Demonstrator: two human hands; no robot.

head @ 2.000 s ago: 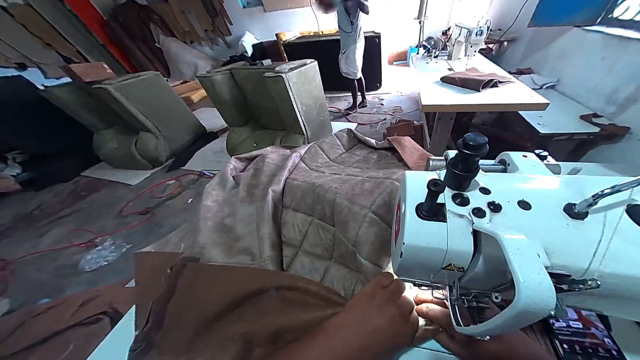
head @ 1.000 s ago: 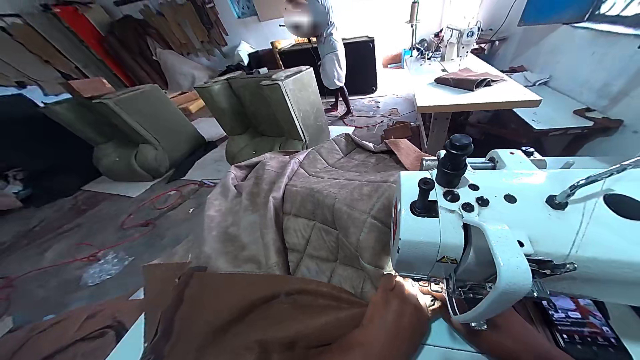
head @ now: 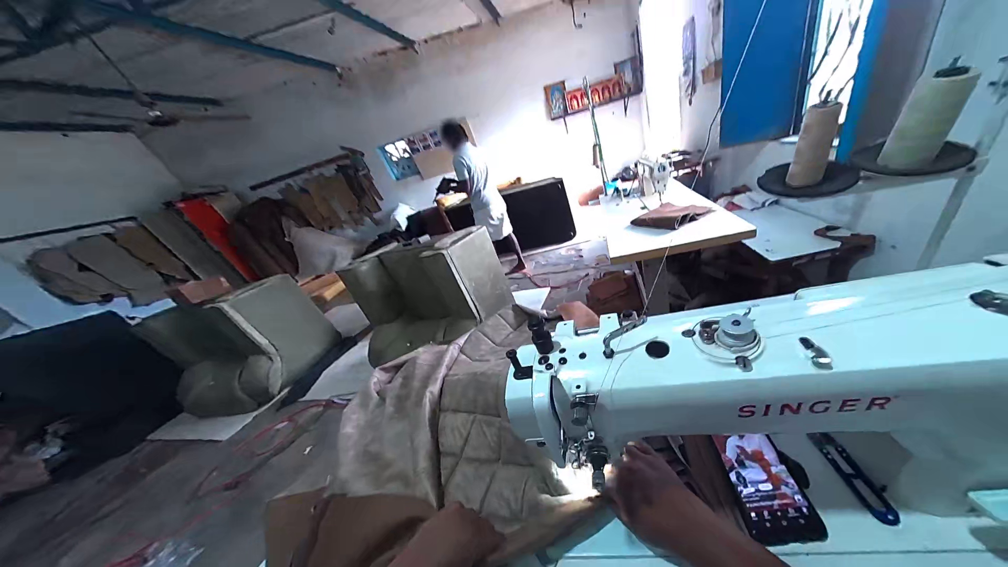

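A white Singer sewing machine [head: 756,378] reaches in from the right, its lit needle and presser foot [head: 597,468] low over the work. My right hand [head: 642,484] lies close to the right of the presser foot with its fingers bent; whether it grips anything cannot be told. To the left, my left hand [head: 461,535] rests on the brown material [head: 370,524], fingers bent and partly cut off by the frame. Quilted grey-brown upholstery material [head: 488,441] spreads beyond both hands and hangs over the far side. The fabric edge near the needle is partly hidden by my right hand.
A smartphone [head: 772,488] and blue thread snips [head: 858,480] lie under the machine arm. Thread cones [head: 815,146] stand at the right. Green upholstered seats [head: 429,299] and another sewing table [head: 685,236] are farther back, where a person [head: 480,185] stands. Red cable [head: 276,429] crosses the floor.
The view has swung upward and to the right. My hands were close together at the needle; now my left hand is apart from it, farther left on the brown material.
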